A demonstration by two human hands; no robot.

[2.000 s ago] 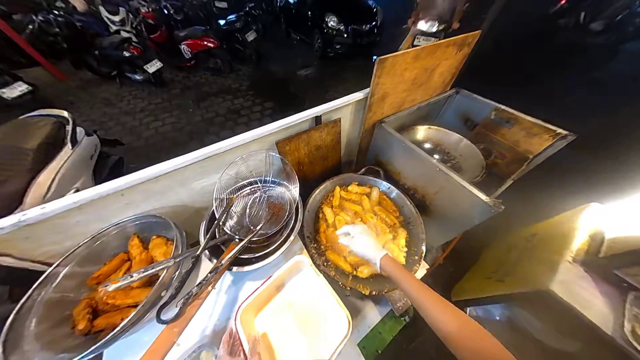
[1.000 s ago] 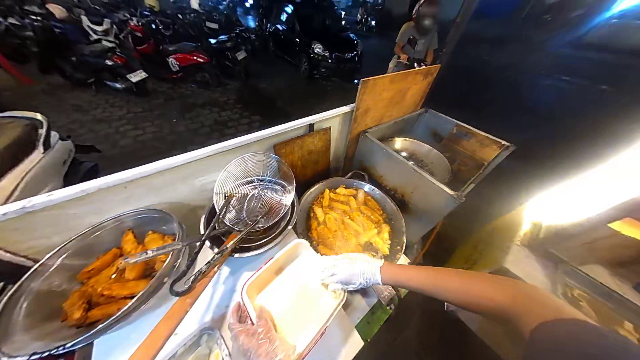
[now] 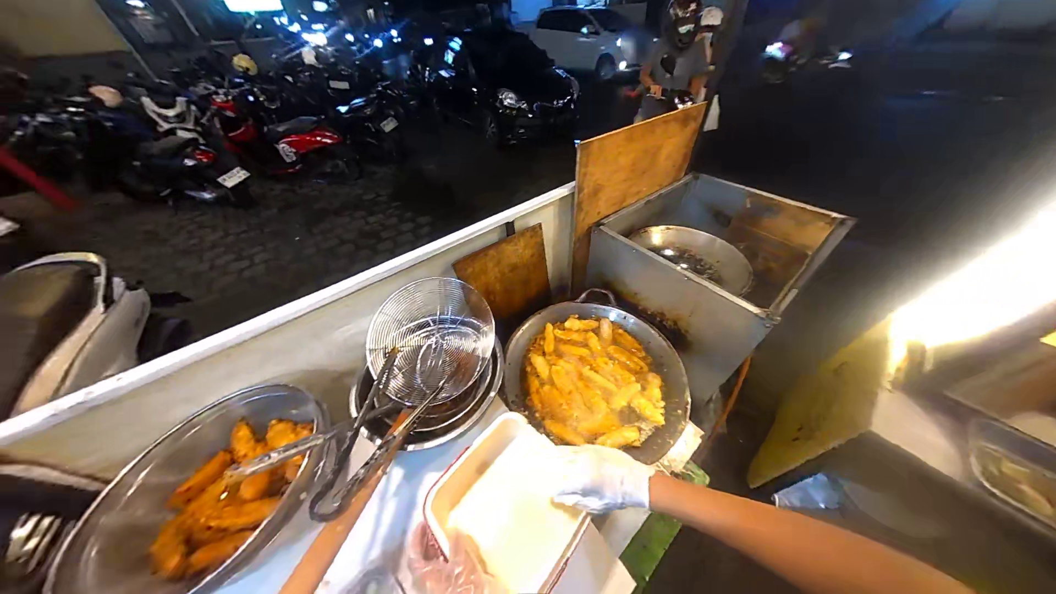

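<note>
My right hand (image 3: 601, 478), in a clear plastic glove, reaches over the right side of a white rectangular tub (image 3: 503, 503) that holds pale batter; its fingertips are hard to make out against the glare. At the tub's near left side is my left hand (image 3: 450, 557), also in a clear glove, mostly cut off by the frame's lower edge. Just beyond the right hand, battered pieces (image 3: 590, 379) fry in oil in a wide metal wok (image 3: 678, 388). Left of the wok, a wire skimmer (image 3: 431, 338) rests on stacked metal bowls (image 3: 495, 388).
Metal tongs (image 3: 285, 452) lie across a large metal basin (image 3: 107, 511) with browned fried pieces. A wooden board (image 3: 639, 165) stands by a metal box (image 3: 685, 318) holding another pan. Beyond the white cart wall (image 3: 346, 318) are motorcycles, cars and a person (image 3: 676, 62).
My right hand has moved from over the wok to the batter tub. More of my left hand shows at the tub than two seconds ago. A person has come into view beyond the board.
</note>
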